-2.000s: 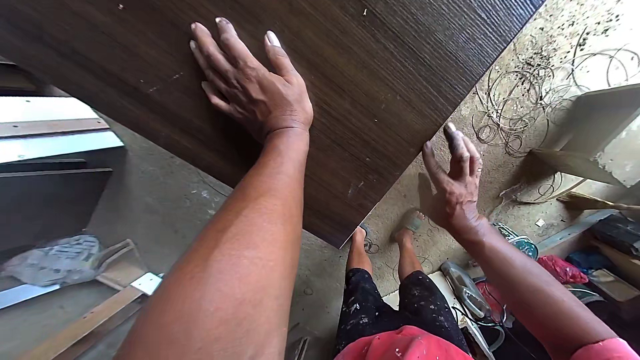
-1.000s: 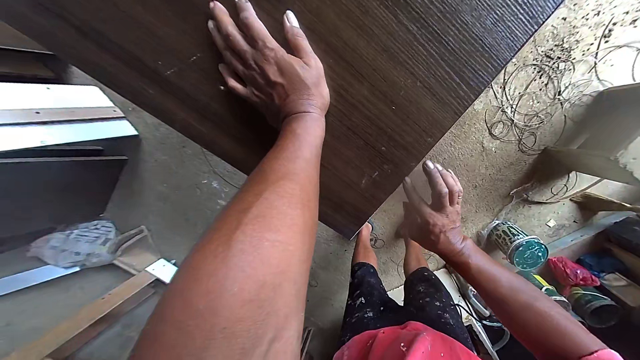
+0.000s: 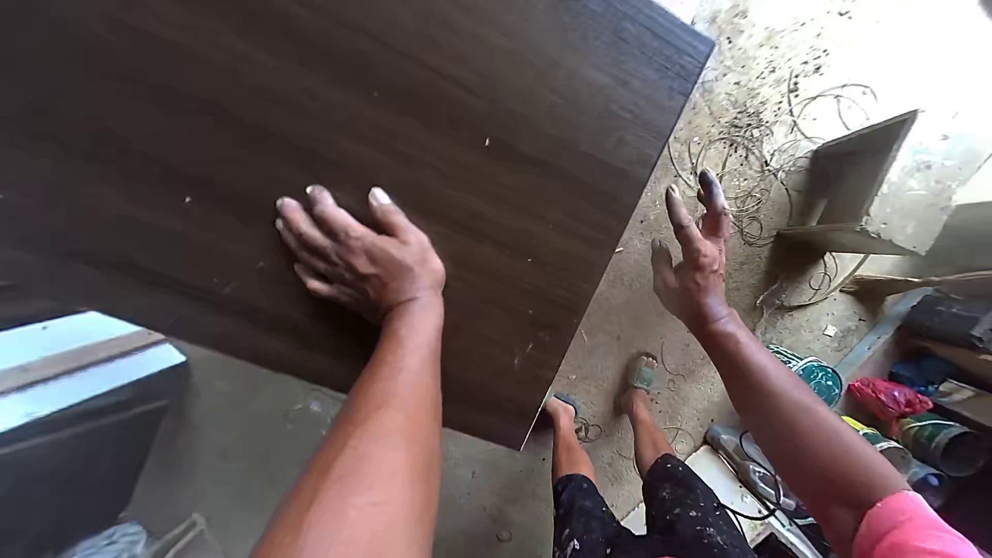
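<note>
A large dark brown wood-grain panel [image 3: 496, 201] fills the upper left and centre, with small pale specks on its face. Flat against that face rests my left hand [image 3: 360, 260], its fingers apart and pointing up and left. Off the panel's right edge, my right hand [image 3: 694, 252] is raised over the floor, fingers spread, with dark stains on the fingertips and nothing in it. The panel's near corner hangs beside my feet.
Tangled thin wire or strapping [image 3: 744, 174] lies on the concrete floor at right, near an open wooden box-like piece [image 3: 891, 186]. Buckets [image 3: 820, 381] and a red plastic bag [image 3: 887, 397] are at lower right. Boards with white strips [image 3: 77, 356] stand at left.
The right hand has moved up, away from my legs and along the panel's right edge. The left hand stays on the panel face. The view has shifted.
</note>
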